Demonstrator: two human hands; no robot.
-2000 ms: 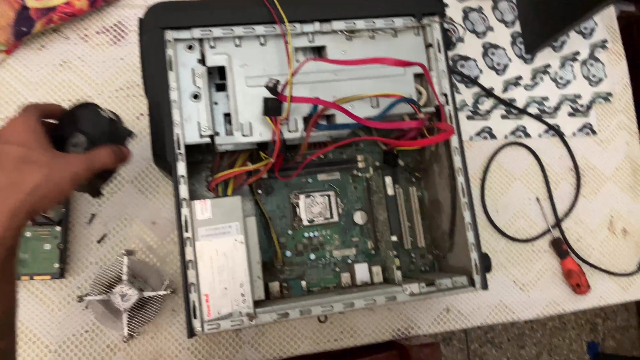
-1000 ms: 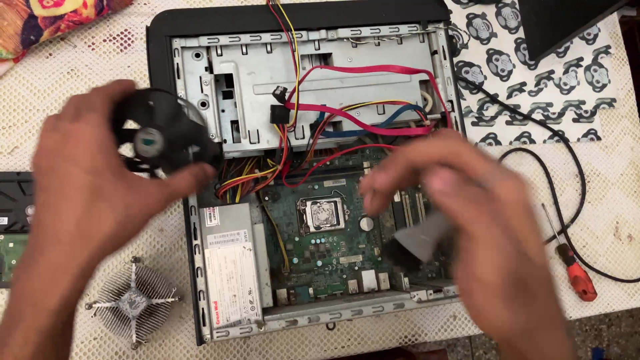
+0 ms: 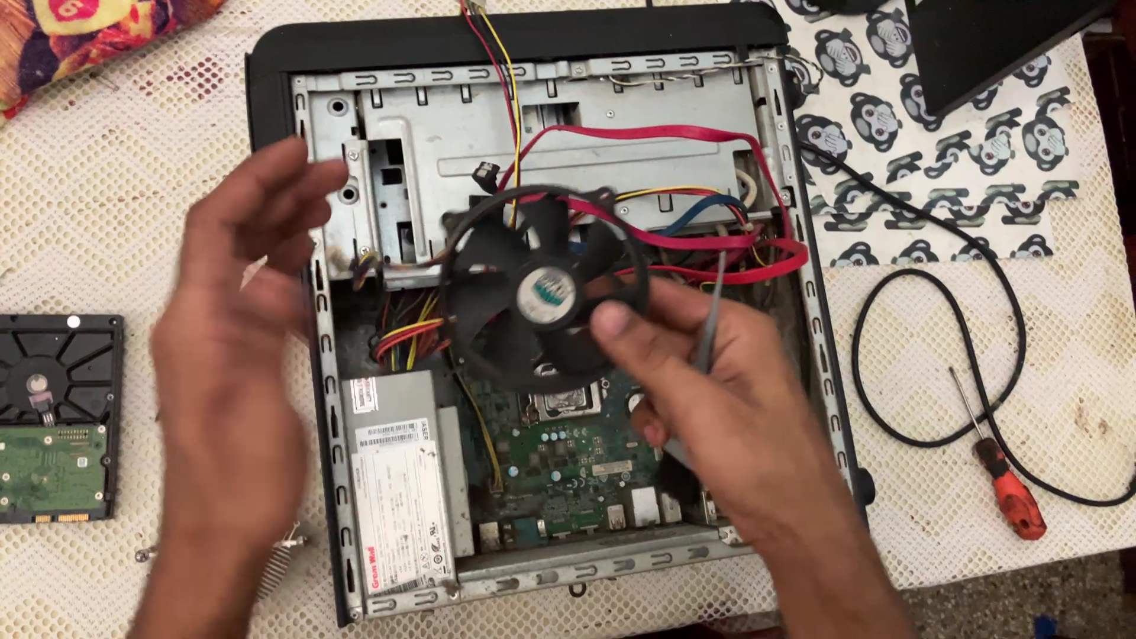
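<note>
My right hand (image 3: pixel 719 382) holds a round black cooling fan (image 3: pixel 497 355) by its rim, above the opened computer case (image 3: pixel 390 608). A thin grey pointed tool (image 3: pixel 711 324), seen only in part, is also in that hand; dark bristles show below it. Left of the fan, my left hand (image 3: pixel 248 266) is raised with its fingers apart, blurred and holding nothing. Under the fan lies the green motherboard (image 3: pixel 568 475) with its processor socket (image 3: pixel 568 401) partly hidden. The power supply (image 3: pixel 399 497) sits at the case's lower left, and red flat cables (image 3: pixel 657 133) loop over the metal drive bay (image 3: pixel 426 124).
A hard drive (image 3: pixel 58 417) lies at the far left. A metal heat sink (image 3: pixel 280 568) is mostly hidden behind my left forearm. To the right are a black cable (image 3: pixel 1021 311), a red-handled screwdriver (image 3: pixel 1012 497) and a patterned sheet (image 3: pixel 874 120) under a dark panel (image 3: pixel 985 44).
The fan was in my left hand in both earlier frames; my right hand now has it over the case. My left hand has let go. My right hand, absent from the first frame, came in from the right.
</note>
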